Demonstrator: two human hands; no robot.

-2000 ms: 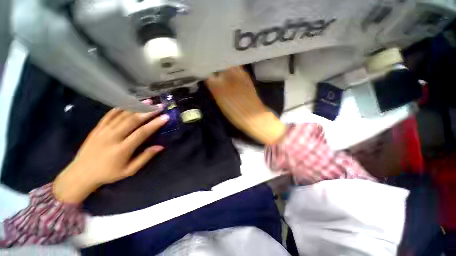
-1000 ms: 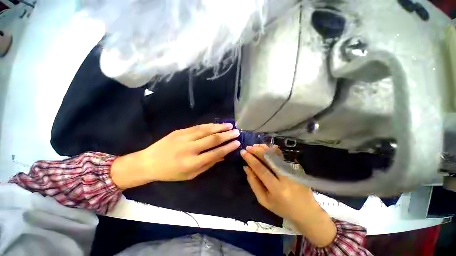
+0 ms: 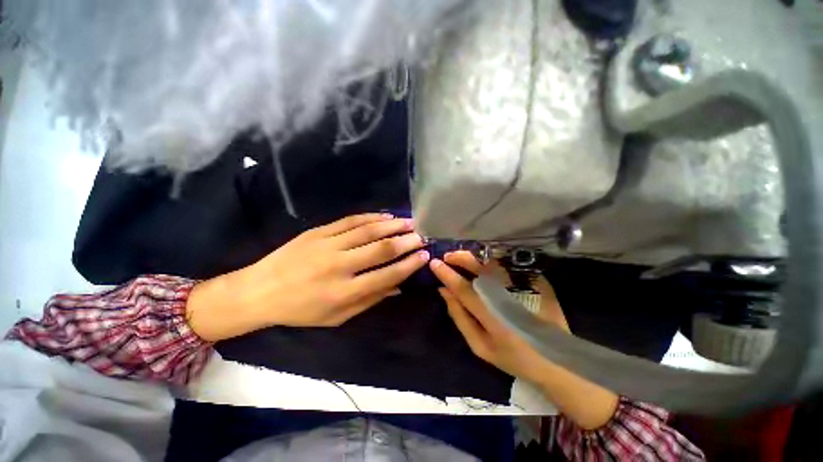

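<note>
A dark garment panel point(image 3: 334, 356) lies flat over the bed under the sewing machine head point(image 3: 505, 135). A small dark-blue label point(image 3: 442, 245) shows only as a sliver between my fingertips, beside the needle area; its face is mostly hidden. My left hand point(image 3: 311, 275) lies flat on the panel, fingers pointing right, fingertips at the label's left edge. My right hand point(image 3: 492, 325) has its fingertips on the label's near side; the curved grey guard point(image 3: 577, 356) covers part of it. The needle itself is hidden by the head.
A white fluffy bundle point(image 3: 208, 81) hangs over the upper left and blocks the view there. The white table edge point(image 3: 271, 383) runs along the front, with loose dark threads on it. A round knurled part point(image 3: 731, 341) sits at the right under the head. A small white mark point(image 3: 250, 162) shows on the cloth.
Two seconds ago my right hand was behind the needle area, under the machine arm; now it is in front at the label. Since one second ago the head looms larger and both hands have barely moved.
</note>
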